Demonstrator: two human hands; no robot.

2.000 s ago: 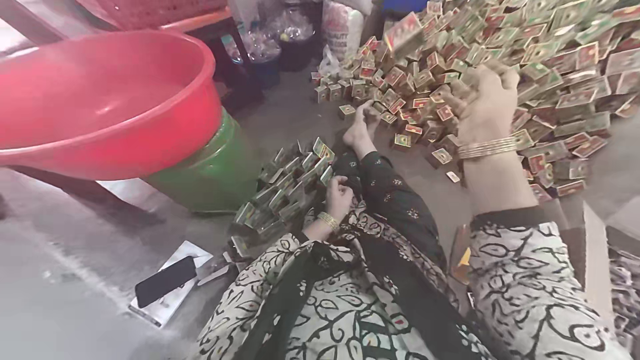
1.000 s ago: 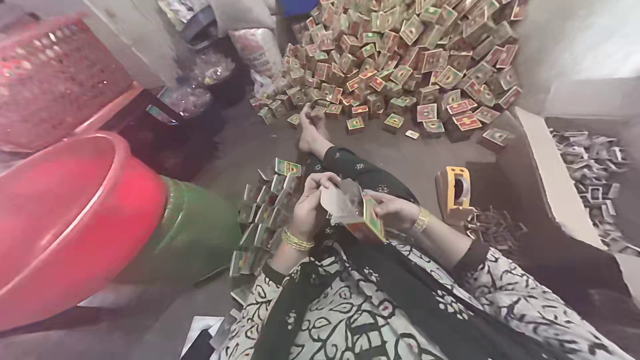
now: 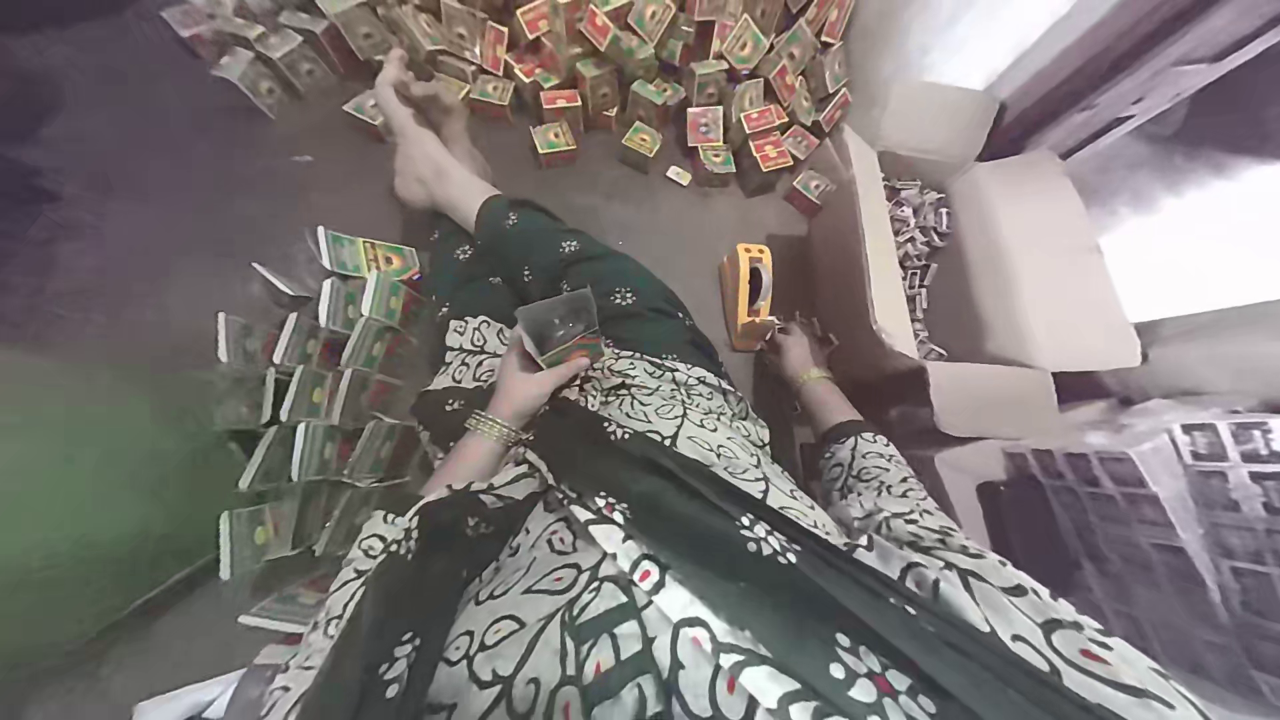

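Observation:
My left hand (image 3: 530, 385) holds a small printed carton (image 3: 560, 325) over my lap, its dark inside facing up. To the right, my right hand (image 3: 797, 350) reaches down at the near end of a yellow tape dispenser (image 3: 748, 290), beside small pieces on the floor; whether its fingers grip anything cannot be made out. Rows of flat-sided printed cartons (image 3: 310, 395) stand on the floor to the left of my legs.
A heap of small printed boxes (image 3: 600, 85) lies beyond my feet. An open cardboard box (image 3: 860, 230) with many small pieces (image 3: 915, 250) stands at the right. Nearer, a gridded plastic stack (image 3: 1130, 490) stands at the lower right. A green container (image 3: 90, 490) is at the left.
Both hands were together at the carton one second ago. My right hand has left it and moved right to the tape dispenser; my left hand keeps the carton. The view has swung right.

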